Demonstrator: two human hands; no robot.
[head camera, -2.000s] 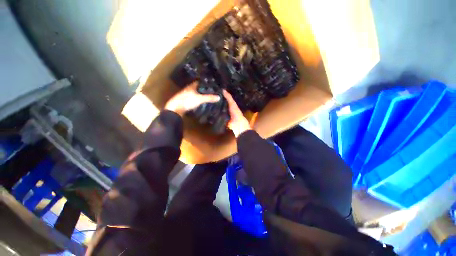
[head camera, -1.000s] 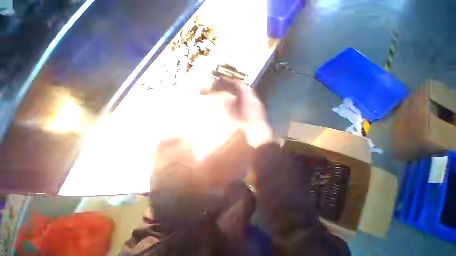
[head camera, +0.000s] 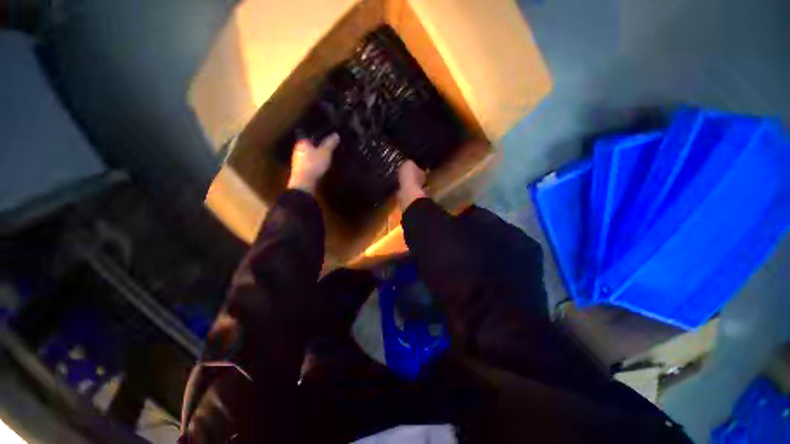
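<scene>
An open carton stands low in front of me with its tan flaps spread. Dark, glossy black parts lie packed in it in ridged rows. My left hand reaches in over the carton's near left side, thumb and fingers against a stacked bundle of black parts. My right hand is at the right end of the same bundle. The bundle sits between my two hands, inside the carton. The fingertips are partly hidden in the dark contents.
Blue plastic trays lie fanned on the floor to the right. A blue stool shows between my legs. Bench or frame rails run along the left. Another blue item is at the lower right corner.
One second ago both hands were over the brightly lit table, with the carton to the right. Now the view is over the carton and both hands are inside it at a black bundle.
</scene>
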